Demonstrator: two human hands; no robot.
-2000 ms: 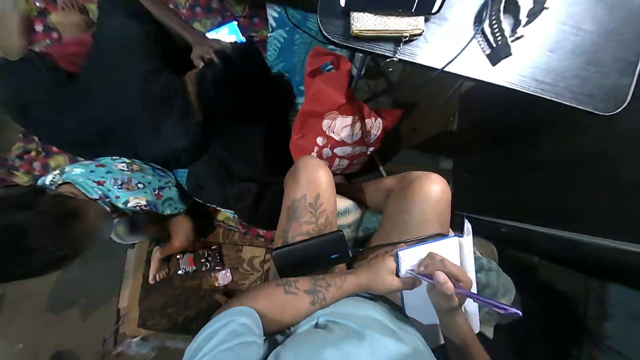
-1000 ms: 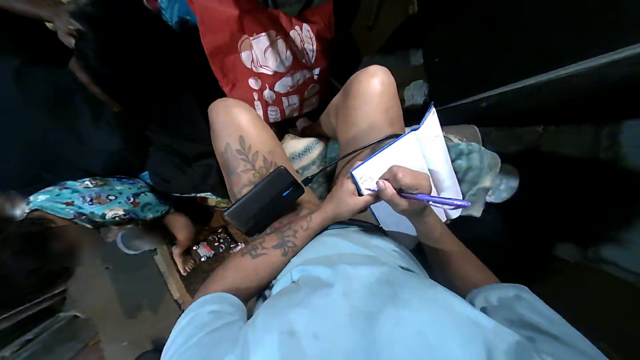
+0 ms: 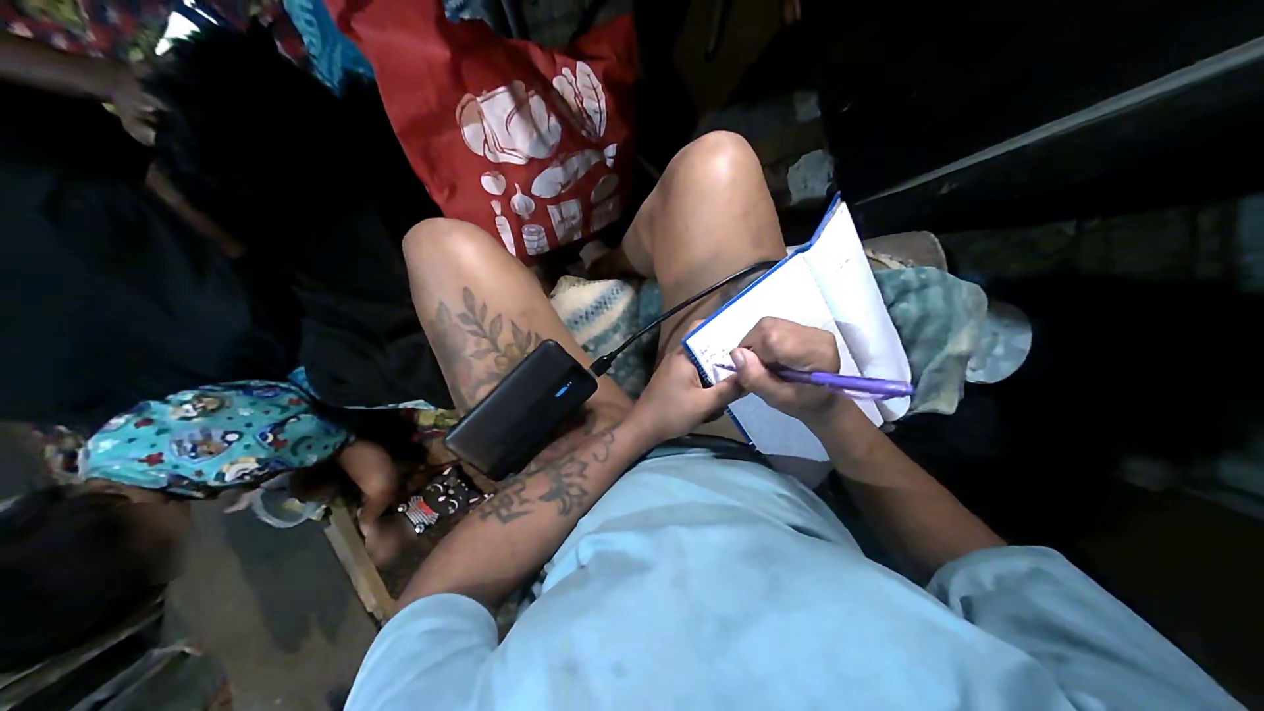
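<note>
My right hand (image 3: 788, 367) grips a purple pen (image 3: 849, 382), its tip on the page of an open notebook (image 3: 780, 306) with a blue cover edge. Handwriting shows near the tip. My left hand (image 3: 683, 395) holds the notebook's lower left edge, fingers partly hidden behind it. The notebook rests over my thigh, its right-hand pages raised. A black power bank (image 3: 523, 410) lies across my other thigh beside my left forearm, with a black cable (image 3: 681, 308) plugged into it and running behind the notebook.
A red bag (image 3: 504, 118) with white vegetable prints stands beyond my knees. At the left are a small person in a teal patterned shirt (image 3: 212, 434), a clear cup (image 3: 284, 504) and another person in dark clothing. Greenish cloth (image 3: 933, 331) lies right of the notebook; a dark panel edge (image 3: 1066, 118) runs upper right.
The view has swung down from two seconds ago, when a table showed at the top. My right hand still holds the pen at the notebook, and my left hand still holds the notebook.
</note>
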